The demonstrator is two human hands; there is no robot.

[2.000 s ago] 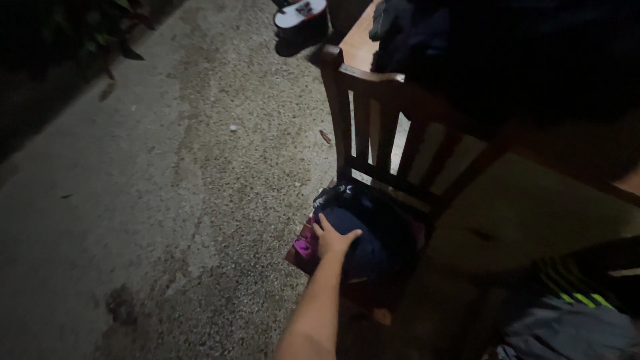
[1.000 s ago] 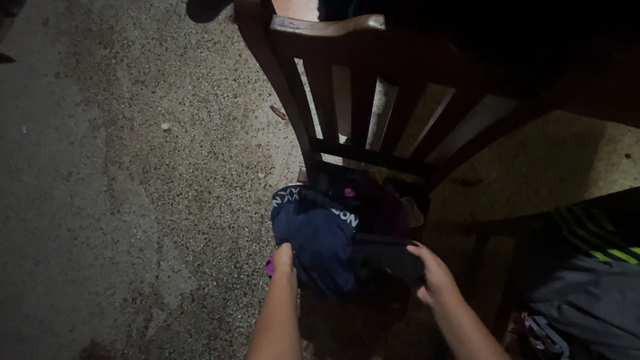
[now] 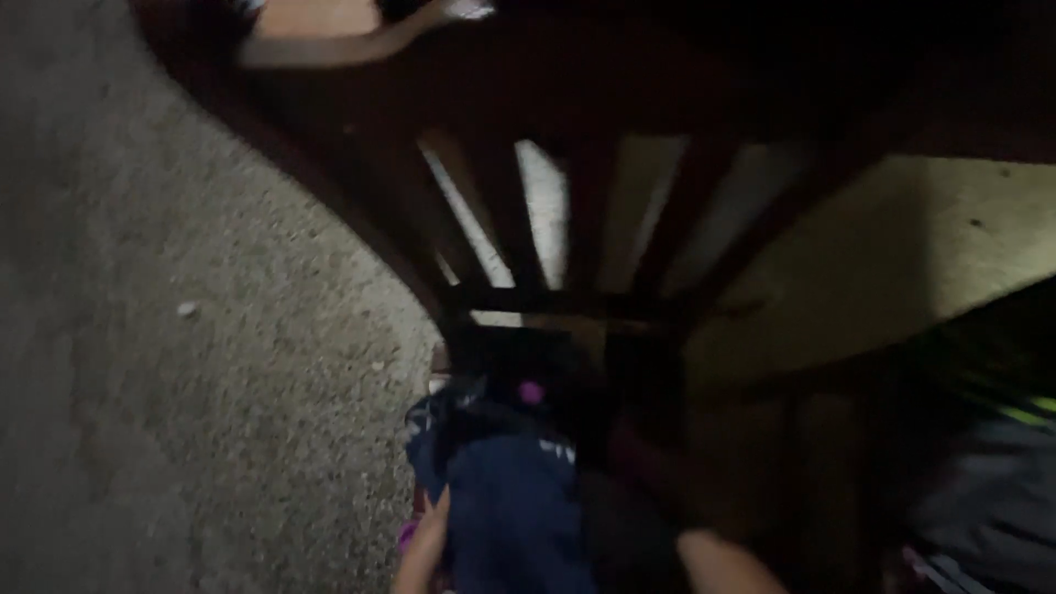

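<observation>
A navy blue cloth garment point(image 3: 516, 511) with white lettering near its top edge lies over the seat of a dark wooden chair point(image 3: 586, 198). My left hand point(image 3: 427, 536) is at the garment's left side, its fingers mostly hidden against the cloth. Black cloth point(image 3: 627, 528) spreads to the right of the navy part, and my right hand point(image 3: 722, 561) is at its right edge, blurred and cut off by the frame. Behind them, dark items with a small pink spot point(image 3: 530, 392) lie near the foot of the backrest. Purple cloth point(image 3: 407, 535) shows beside my left hand.
The chair's slatted back rises in front of my hands. Rough concrete ground point(image 3: 247, 396) with small pale bits lies to the left. Grey cloth with bright yellow-green stripes point(image 3: 990, 487) is at the lower right. Part of a light wooden surface point(image 3: 318, 16) shows at the top.
Two seconds ago only one hand was in view, on the dark cloth; a second ago both hands held the garment's sides. The view has moved closer to the chair.
</observation>
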